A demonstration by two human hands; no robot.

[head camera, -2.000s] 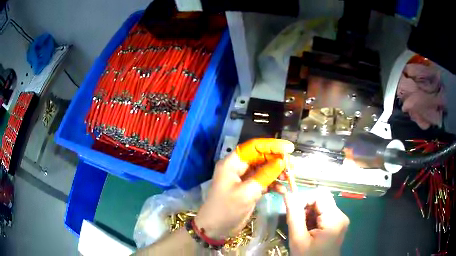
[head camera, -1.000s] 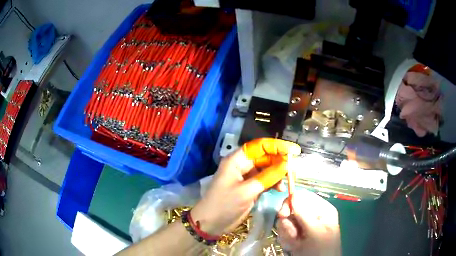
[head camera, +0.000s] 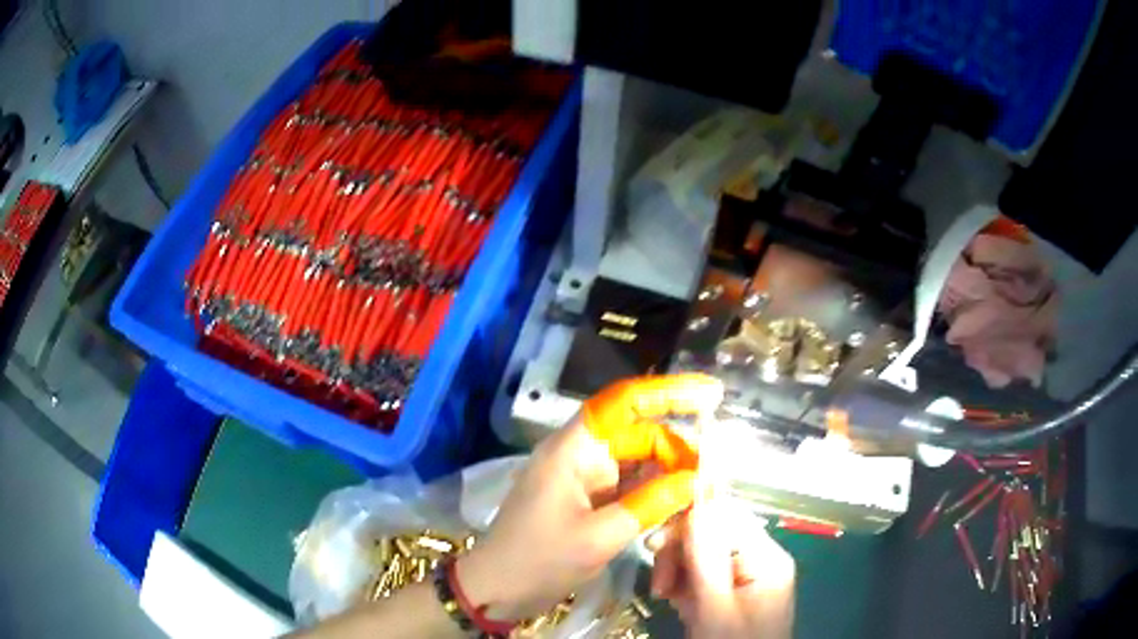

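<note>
My left hand (head camera: 568, 493), with orange finger cots on its thumb and a finger, is raised in front of the press. Its fingertips are close together at the lamp's glare. My right hand (head camera: 730, 568) is just below and to the right, its fingertips near the left ones. The glare washes out what lies between them, so I cannot tell what either hand holds. The die fixture (head camera: 786, 350) is behind the hands. The small black block (head camera: 620, 335) with gold pieces on top is to its left. Brass terminals (head camera: 418, 558) lie in an open clear bag under my left wrist.
A blue bin (head camera: 281, 418) full of red leads stands at the left. The gooseneck lamp (head camera: 998, 437) reaches in from the right. Red leads with gold ends (head camera: 1023, 531) lie on the dark tray at right. A pink cloth (head camera: 1002, 306) is behind it; a white card (head camera: 206, 599) is lower left.
The view has shifted, so the press and bin sit further left. A red lead showed upright between my hands a second ago; now glare hides that spot. My hands are closer together.
</note>
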